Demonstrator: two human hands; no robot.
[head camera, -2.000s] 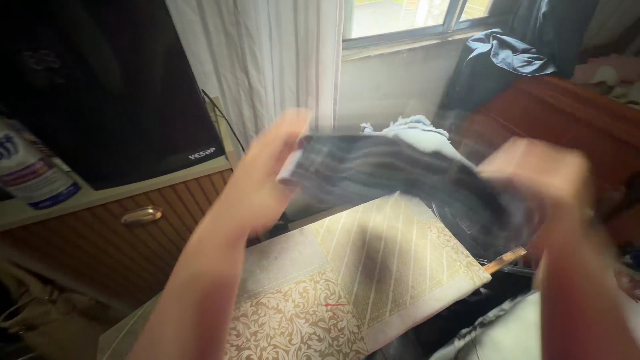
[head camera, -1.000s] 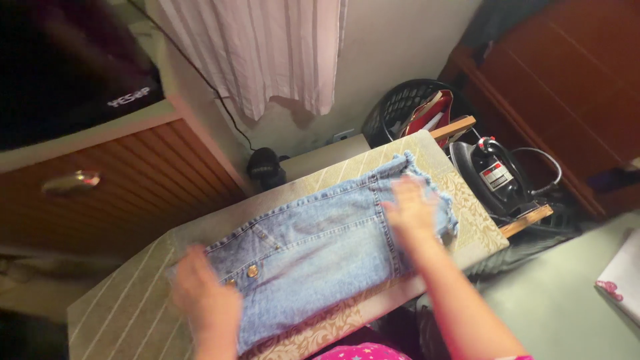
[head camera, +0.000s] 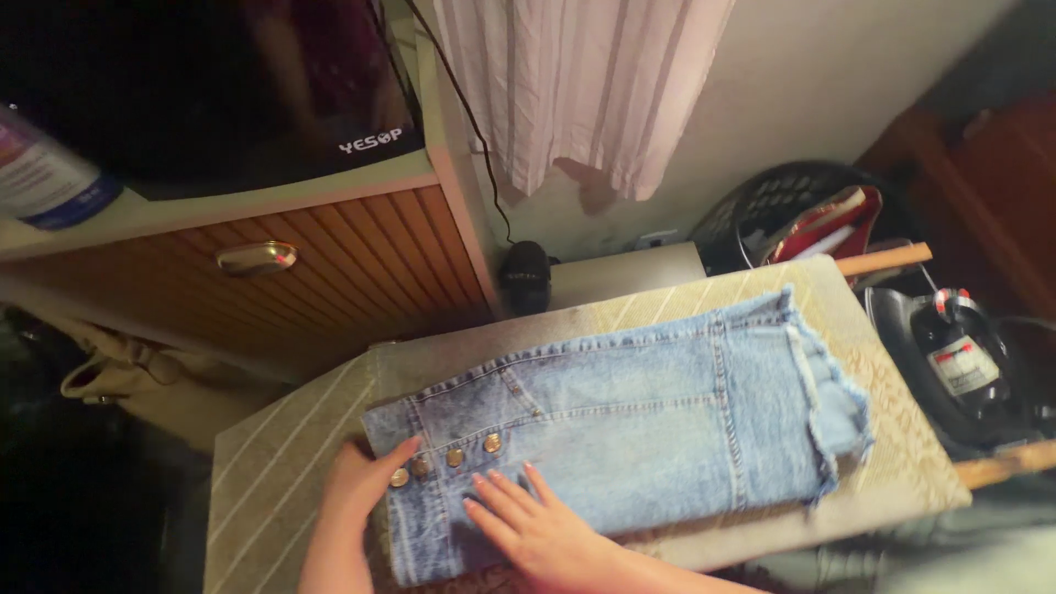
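Note:
A folded blue denim garment with frayed hem and several gold-coloured buttons lies across the patterned ironing board. At its waistband end, my left hand has the thumb on top beside the buttons, with its other fingers partly hidden at the edge. Flat on the denim, just right of the buttons, rests my right hand, palm down with the fingers a little apart. Beyond the board's far right end a black clothes iron sits on the rest between two wooden bars.
A cabinet with a ribbed drawer front stands at the left, carrying a black appliance and a labelled bottle. A black device with a cord is behind the board. A black basket stands at the back right, below the curtain's right.
Two seconds ago both hands held a dark cloth up above the board. Since one second ago, my right hand has moved from the frayed end of the denim toward the buttons.

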